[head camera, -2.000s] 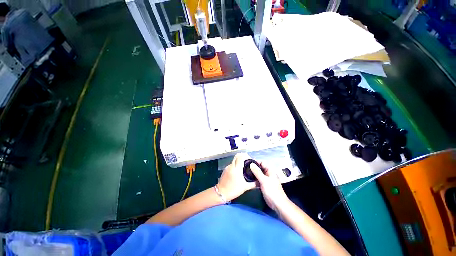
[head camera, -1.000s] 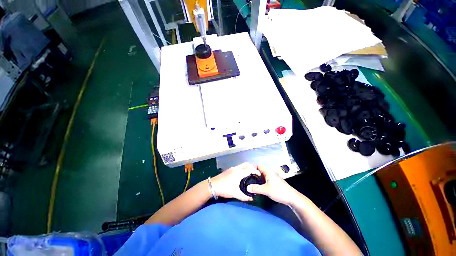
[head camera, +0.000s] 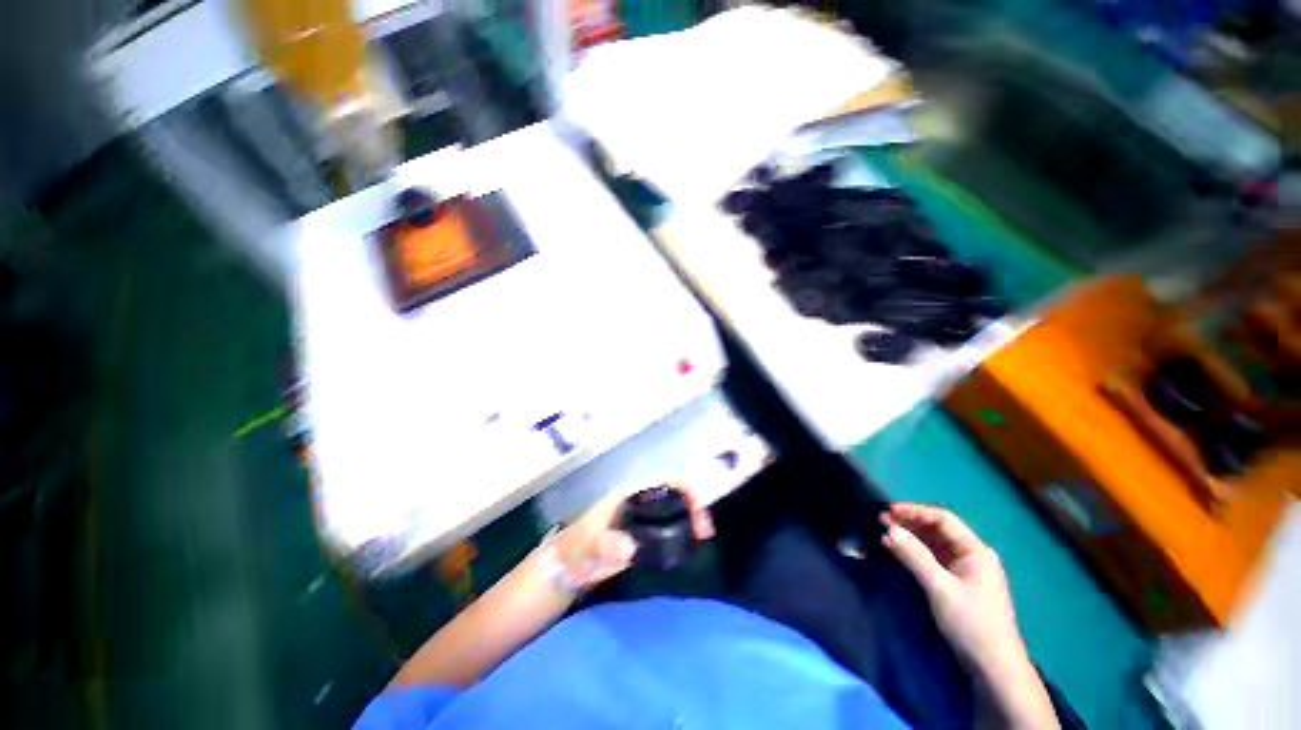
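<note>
My left hand (head camera: 597, 548) holds a round black housing (head camera: 659, 528) upright in front of my body, just below the white robot's front edge. My right hand (head camera: 953, 573) is apart from it to the right, fingers slightly curled, over the green bench edge. I see no part in it, though the frame is blurred. A heap of black parts (head camera: 856, 257) lies on a white sheet (head camera: 820, 378) to the right of the robot.
The white robot base (head camera: 500, 357) carries a dark plate with an orange fixture (head camera: 440, 248) and a black part on it. White sheets (head camera: 713, 86) lie behind the heap. An orange press (head camera: 1056, 414) stands at right. A red button (head camera: 685, 367) is on the robot's front corner.
The view has swung to the right and blurred. My right hand has let go of the housing and moved away to the right. My left hand still holds the housing.
</note>
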